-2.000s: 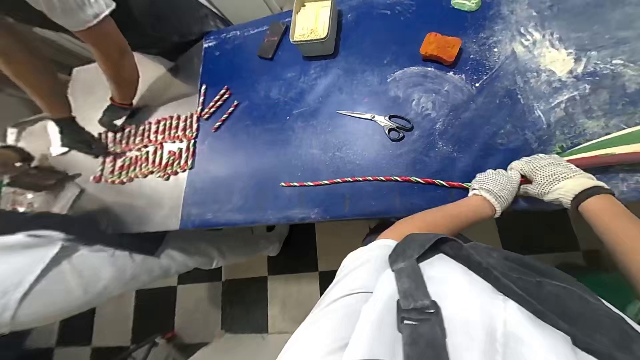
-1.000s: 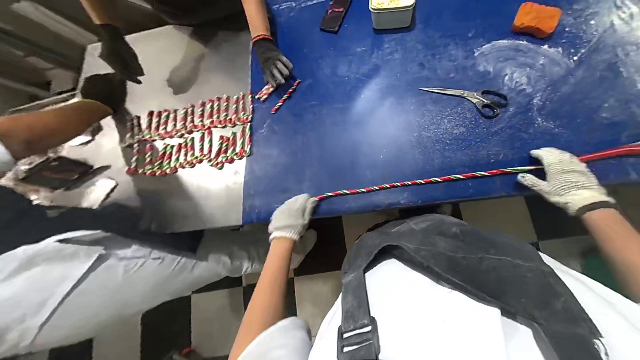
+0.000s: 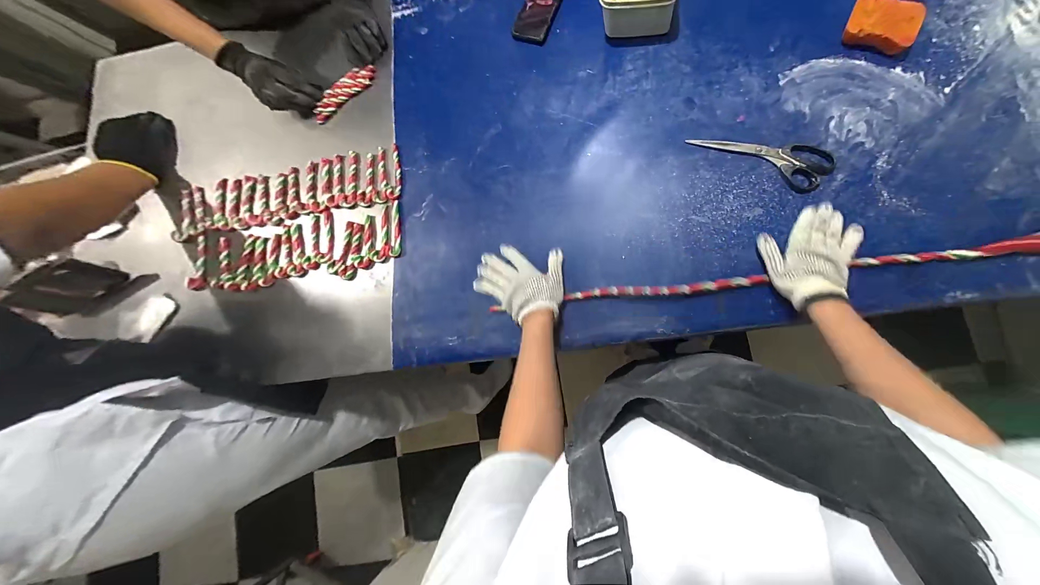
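A twisted red, white and green candy rope [image 3: 670, 289] lies along the near edge of the blue table [image 3: 487, 203]. Flat on its left end rests my left hand [image 3: 522, 283], in a white knitted glove, fingers spread. My right hand [image 3: 812, 256], gloved alike, lies palm down over the rope farther right, fingers apart. Neither hand grips the rope; it passes under both palms. To the right the rope thickens into a redder strand [image 3: 1007, 245] that runs out of view. Scissors with black handles [image 3: 780, 156] lie beyond my right hand.
Rows of striped candy canes [image 3: 292, 191] lie on a metal table [image 3: 341, 325] at left. Black-gloved hands of other people [image 3: 272, 81] are over it, one pair at a bunch of striped sticks [image 3: 345, 91]. An orange block [image 3: 884, 24], a metal tub [image 3: 638, 16] and a dark object [image 3: 536, 18] stand farther back.
My left hand has gone from the rope's left end to flat on top of it, fingers spread. A co-worker's black-gloved hands have moved from the blue table's edge to a bunch of sticks.
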